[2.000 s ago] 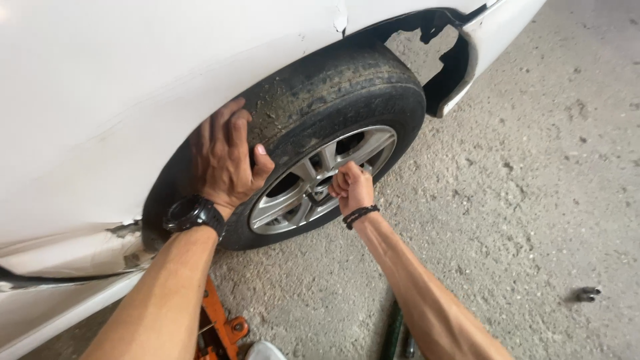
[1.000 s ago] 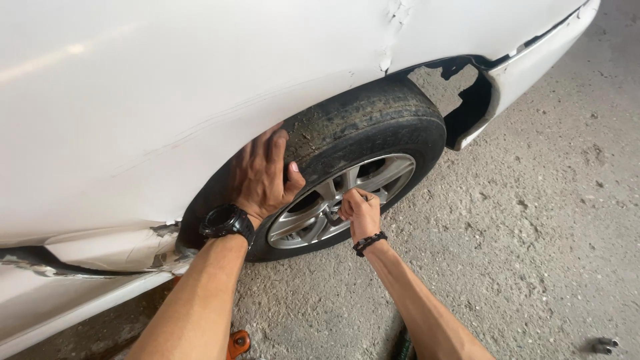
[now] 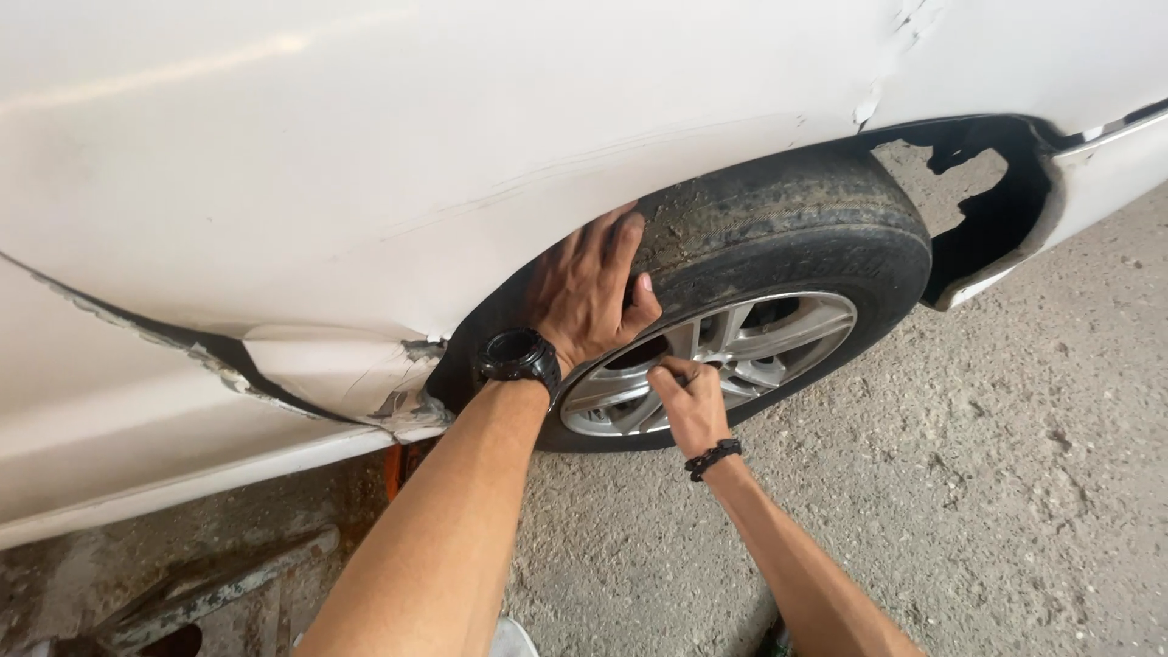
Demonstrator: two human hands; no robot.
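My left hand (image 3: pixel 595 290), with a black watch on the wrist, lies with spread fingers against the tread of a worn car tire (image 3: pixel 776 214); its fingertips reach under the edge of the wheel arch. My right hand (image 3: pixel 695 406), with a dark bracelet at the wrist, is at the middle of the silver alloy wheel (image 3: pixel 776 342). Its fingers are curled, and whether they grip a lug nut or another small part is hidden. The wheel sits inside the arch of a white car body (image 3: pixel 547 109).
The white bumper (image 3: pixel 1086 196) is broken beside the arch at right. Cracked, chipped sill paint (image 3: pixel 392 383) shows at left. Below it are an orange metal part (image 3: pixel 393 470) and a worn metal frame (image 3: pixel 228 584). A shoe tip (image 3: pixel 513 639) rests on the rough concrete floor (image 3: pixel 985 474).
My left hand stays on the tread and my right hand stays at the wheel's middle, its fingers turned slightly. The view has shifted towards the left part of the car.
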